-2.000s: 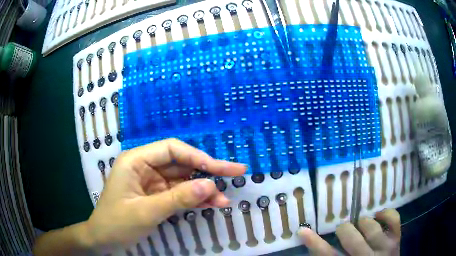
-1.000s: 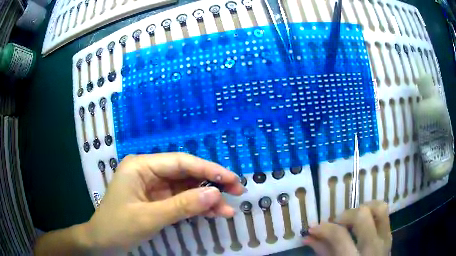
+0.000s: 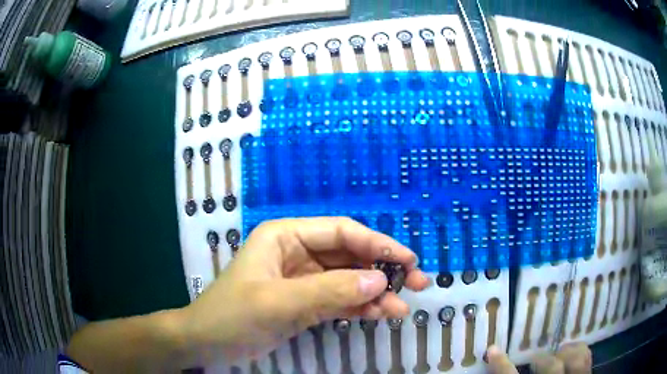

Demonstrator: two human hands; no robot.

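Observation:
My left hand (image 3: 314, 274) is over the lower middle of the foam tray. Its thumb and fingers hold a small dark round-ended part (image 3: 393, 275); the rest of the part is hidden by the fingers. My right hand (image 3: 541, 361) is at the bottom edge, cut off by the frame. It holds slim silver tweezers (image 3: 567, 299) pointing up, and one fingertip touches the lower end of a slot. The foam tray (image 3: 191, 266) holds rows of dumbbell-shaped parts. A bright blue film (image 3: 314, 175) with rows of pale dots lies over the tray.
A second foam tray (image 3: 547, 281) lies right. Dark tweezers (image 3: 559, 95) and silver tweezers (image 3: 486, 62) lie over the film. A pale bottle (image 3: 653, 241) is at the right edge, a green bottle (image 3: 72, 58) upper left. Stacked trays (image 3: 33, 241) stand left; another tray (image 3: 241, 18) lies behind.
The view has shifted left, so the trays and film appear further right and lower. The part shows more between my left fingers. My right hand now sits lower, more cut off by the frame.

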